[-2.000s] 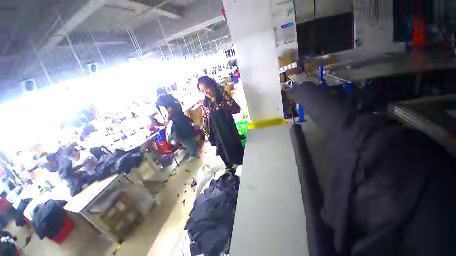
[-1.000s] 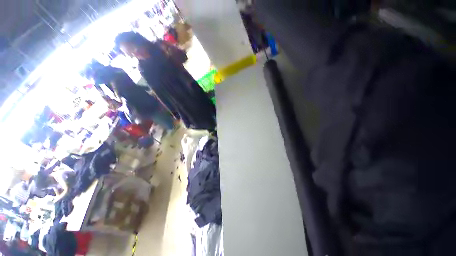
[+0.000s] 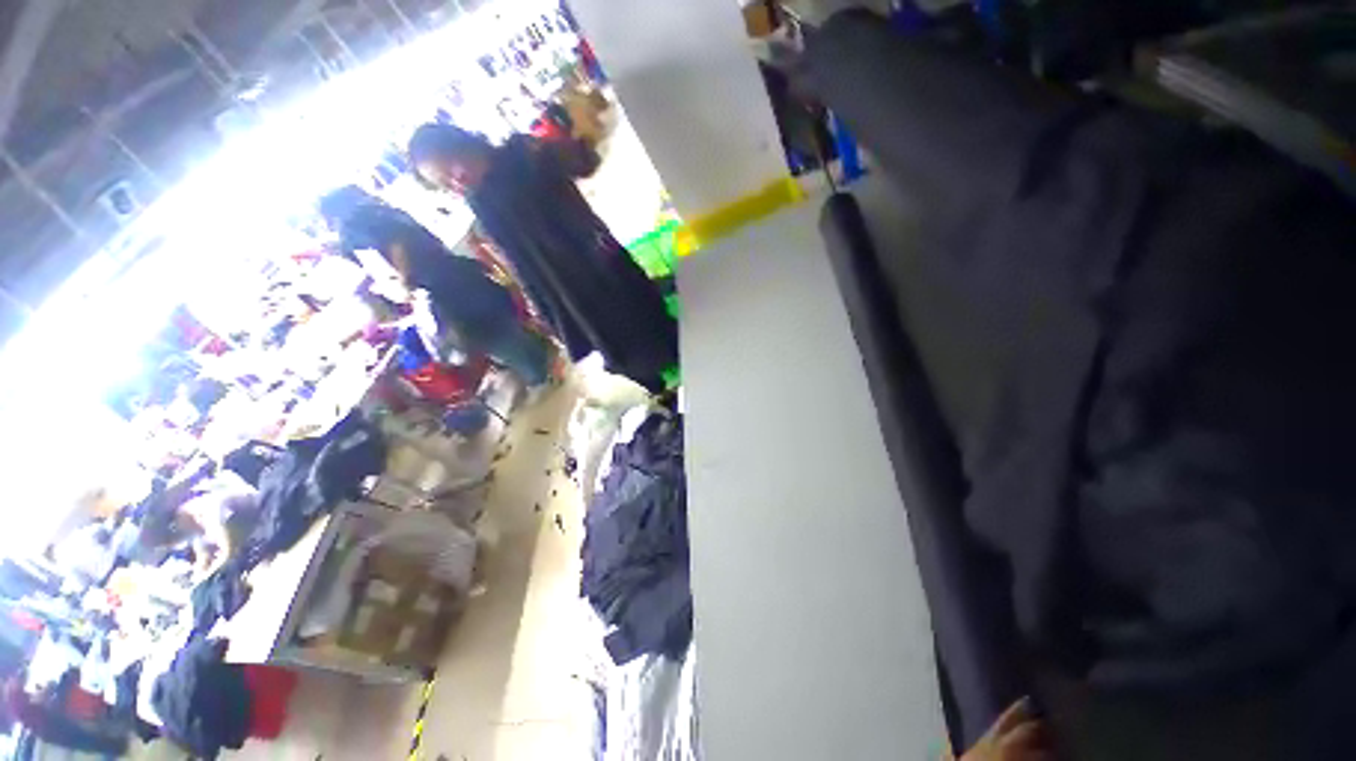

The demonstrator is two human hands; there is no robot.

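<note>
A thick dark fabric roll (image 3: 1190,402) with loose folds fills the right side. A narrow black fabric roll (image 3: 910,431) lies lengthwise beside it on the grey-white table (image 3: 796,491), with a thin end sticking out at the far tip. A hand, which looks like my left hand (image 3: 1011,732), shows at the bottom edge, with a few fingers at the near end of the narrow roll. Most of it is cut off, so its grip cannot be told. My right hand is not in view.
A white pillar (image 3: 699,119) with yellow tape stands at the table's far end. Left of the table, a dark cloth heap (image 3: 640,550) lies over pale wrinkled material. A co-worker (image 3: 550,253) holds dark cloth near a green crate (image 3: 654,250). Another person (image 3: 446,290) stands beyond.
The view has swung and tilted, and the pillar and co-workers sit further left and higher than two seconds ago. A hand has come into view at the bottom edge. The rolls look unmoved.
</note>
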